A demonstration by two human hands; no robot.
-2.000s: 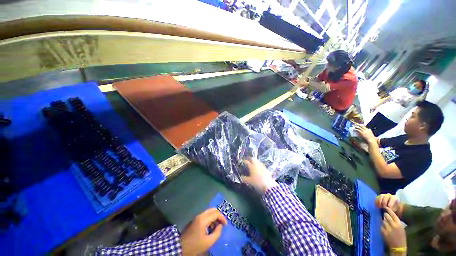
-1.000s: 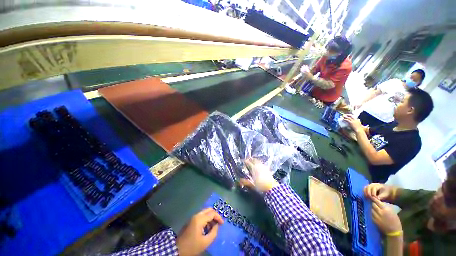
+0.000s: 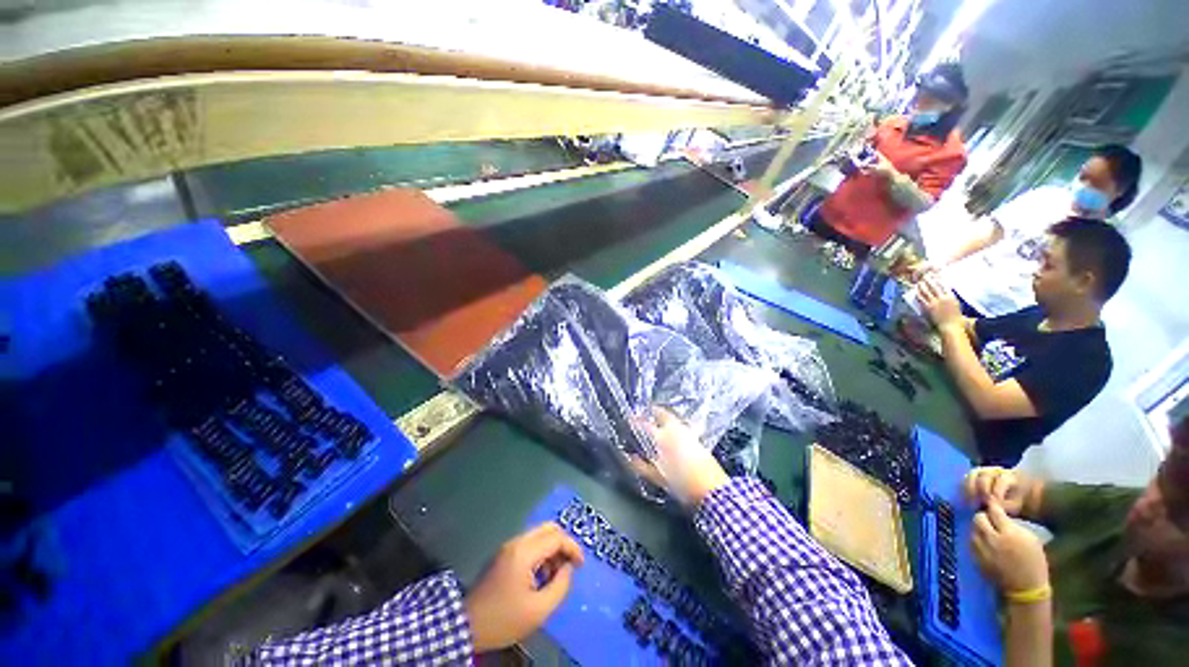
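Note:
My left hand (image 3: 526, 586) is at the lower middle, beside the left edge of a blue board (image 3: 574, 632). Its thumb and forefinger are curled together around a small black part (image 3: 545, 572). The board holds rows of small black parts (image 3: 613, 547). My right hand (image 3: 678, 459) is at the near side of a clear plastic bag (image 3: 554, 371) full of black parts, with its fingers closed on the wrinkled plastic. The fingertips are partly hidden against the bag. A second filled bag (image 3: 711, 313) lies behind.
A loose black parts pile (image 3: 867, 443) and a shallow tan tray (image 3: 854, 519) lie right of my forearm. A neighbour's hands (image 3: 1004, 534) work over another blue board (image 3: 971, 606). Larger blue boards with parts (image 3: 78, 573) are left. A reddish-brown board (image 3: 404, 280) lies behind. Other people sit or stand at right.
The view has shifted slightly. My right hand stays at the bag, whose plastic has creased differently near the fingers. My left hand keeps its curled pose. The person in red has straightened up.

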